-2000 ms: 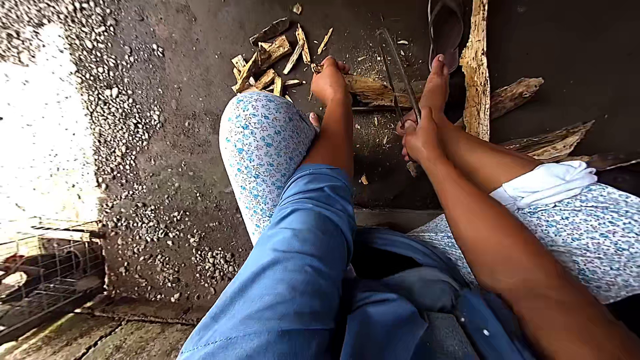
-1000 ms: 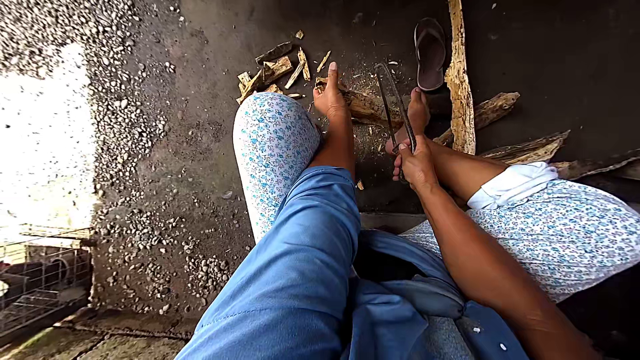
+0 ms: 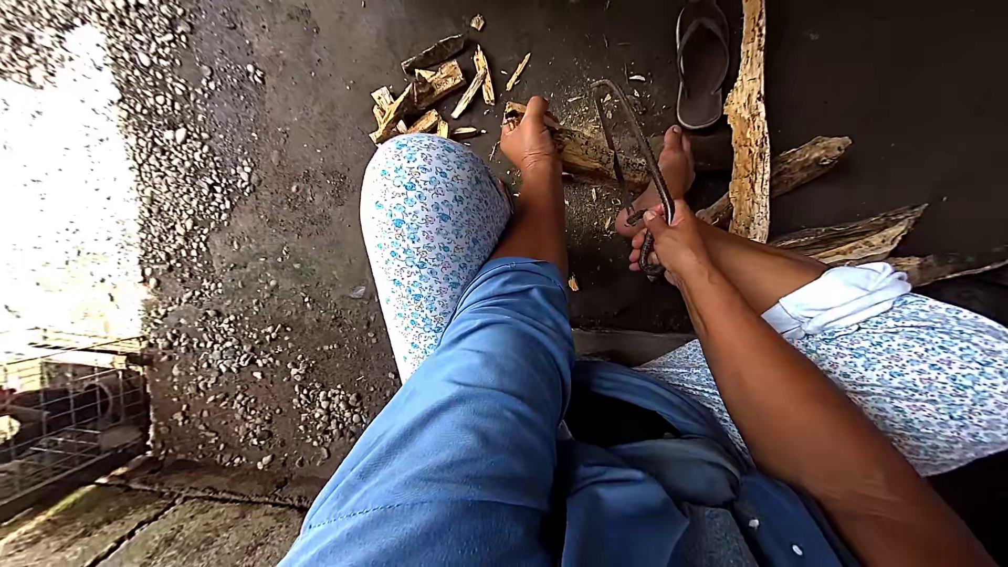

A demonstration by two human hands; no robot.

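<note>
My left hand (image 3: 529, 140) grips the near-left end of a rough piece of firewood (image 3: 587, 153) on the dark ground. In my right hand (image 3: 669, 242) is the handle of a metal-framed saw (image 3: 644, 138), perhaps a hacksaw. The frame points away from me, and its narrow blade passes over or beside the firewood; whether they touch I cannot tell. My bare foot (image 3: 675, 161) rests close to the right part of the firewood, just right of the saw. Sawdust and small chips lie around the wood.
Split wood pieces (image 3: 421, 98) lie in a heap beyond my left knee. At the right are a long upright-lying strip of wood (image 3: 748, 126), more split logs (image 3: 862, 236) and a flip-flop (image 3: 701, 67). Gravel (image 3: 197, 181) and a wire cage (image 3: 71, 413) are at the left.
My left hand's raised thumb has come down toward the firewood since one second ago. The saw stays in my right hand. The view has shifted somewhat.
</note>
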